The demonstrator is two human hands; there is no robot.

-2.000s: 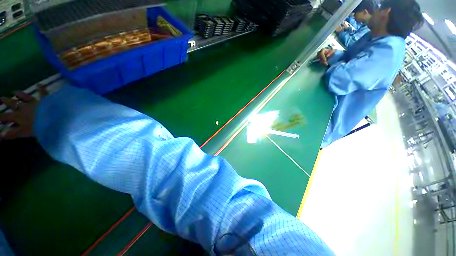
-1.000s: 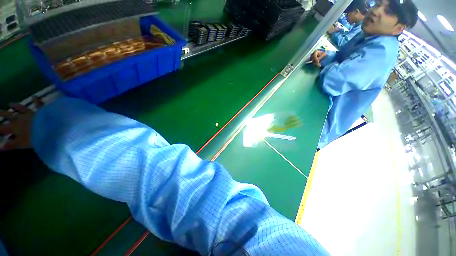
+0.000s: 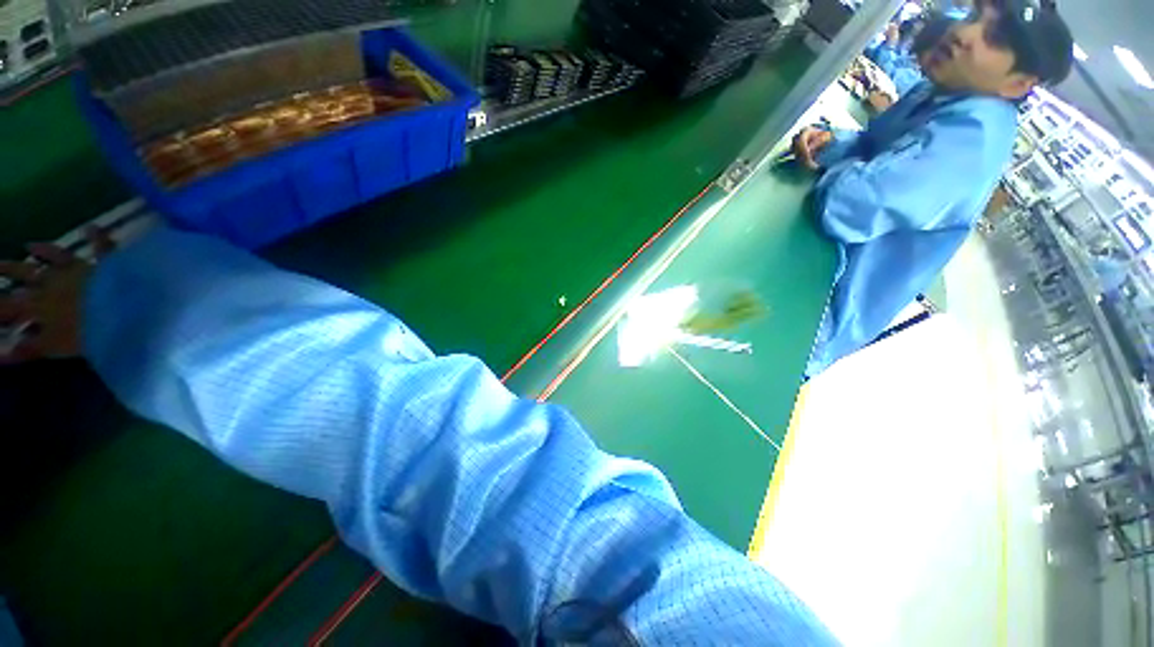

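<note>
My right hand (image 3: 48,301) is at the far left edge, dark, blurred and partly cut off. Its fingers are spread over the metal guide rail (image 3: 124,223), and no held object shows. My right arm, in a light blue grid-pattern sleeve (image 3: 418,442), stretches from the bottom right across the green belt (image 3: 430,272). My left hand is out of the picture; only a bit of blue shows in the bottom left corner.
A blue bin (image 3: 316,177) with orange-brown parts stands beyond my sleeve. Black trays (image 3: 683,44) are stacked behind. A white glare patch (image 3: 652,326), an amber patch (image 3: 728,311) and a pale strip (image 3: 716,343) lie on the bench. A person (image 3: 924,164) sits at right.
The person at right has turned their head towards me since two seconds ago. The view has shifted slightly. My right hand stays at the rail.
</note>
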